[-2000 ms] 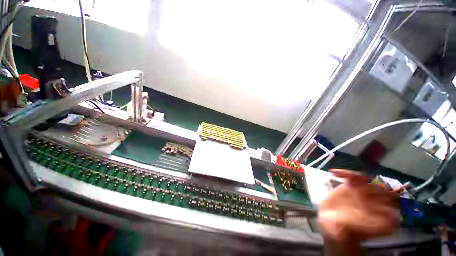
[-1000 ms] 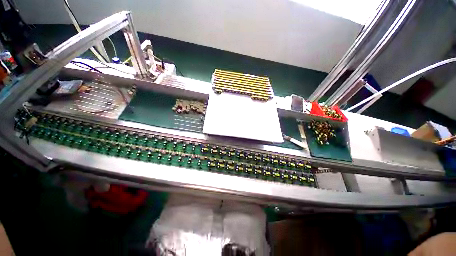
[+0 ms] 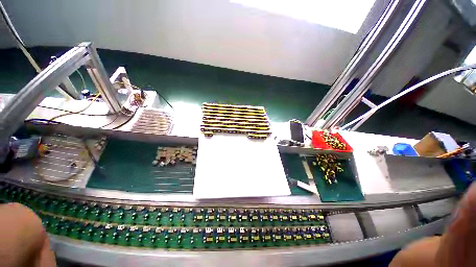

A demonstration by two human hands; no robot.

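Observation:
Two rows of green circuit board panels (image 3: 156, 234) lie in the near track; the right part carries yellow-and-black parts. A white sheet (image 3: 240, 167) lies behind them, with striped rows of yellow-and-black parts (image 3: 235, 119) at its far edge. My left hand (image 3: 23, 234) is blurred and cut off at the lower left, over the boards' left end. My right hand (image 3: 443, 237) is blurred and cut off at the lower right, over the near rail. The fingers and any held thing cannot be made out in either.
Tan components (image 3: 176, 156) lie on the left green mat (image 3: 122, 167). Loose yellow-and-black parts (image 3: 329, 168) lie on the right mat (image 3: 342, 193), with a red bin (image 3: 339, 148) behind. An aluminium frame (image 3: 47, 78) rises at left. A blue item (image 3: 404, 149) and open cardboard box (image 3: 436, 143) stand at right.
The view has moved closer over the line. Both hands now reach farther in at the lower corners; a second ago only small parts of them showed.

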